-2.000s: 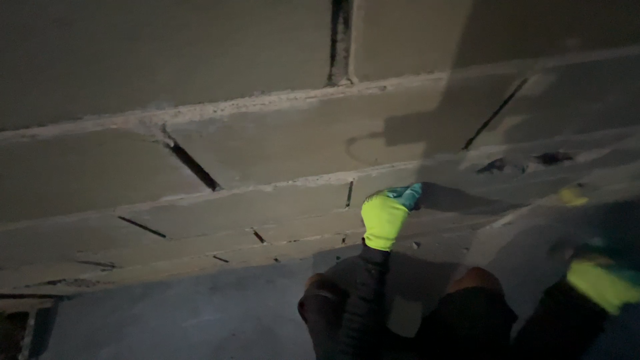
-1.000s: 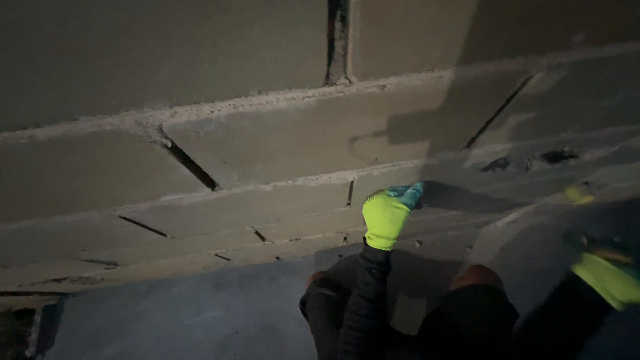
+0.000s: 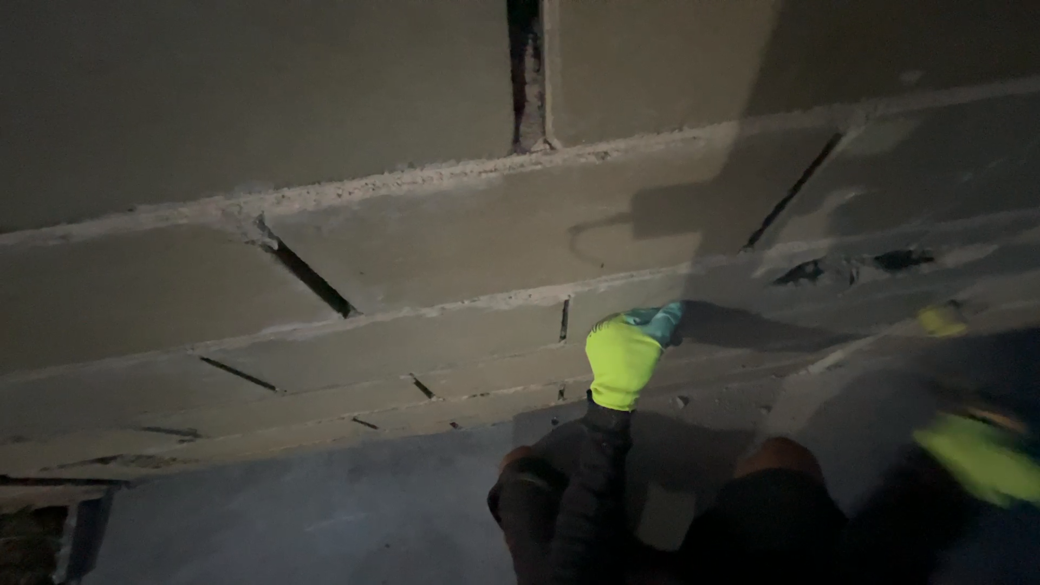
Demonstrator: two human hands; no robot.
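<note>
My left hand point(image 3: 632, 351), in a neon-yellow glove with teal fingers, is against the lower part of a block wall point(image 3: 455, 236). Its fingers are bunched together; whether they hold anything is hidden. At the right edge, my right hand point(image 3: 979, 459), in a matching glove, is blurred by motion. Something dark with an orange-brown streak shows beside it, but what it is and whether I hold it cannot be told. A small yellow object point(image 3: 942, 319) lies or hangs near the wall, above my right hand.
Dark gaps run between several blocks, with rough mortar along the courses. Broken holes point(image 3: 902, 259) mark the wall at right. My knees are above the grey floor point(image 3: 309, 512). A framed opening point(image 3: 81, 528) is at lower left. Shadows cover the right side.
My right hand has shifted slightly between frames and is blurred now. My left hand has stayed in the same place against the wall.
</note>
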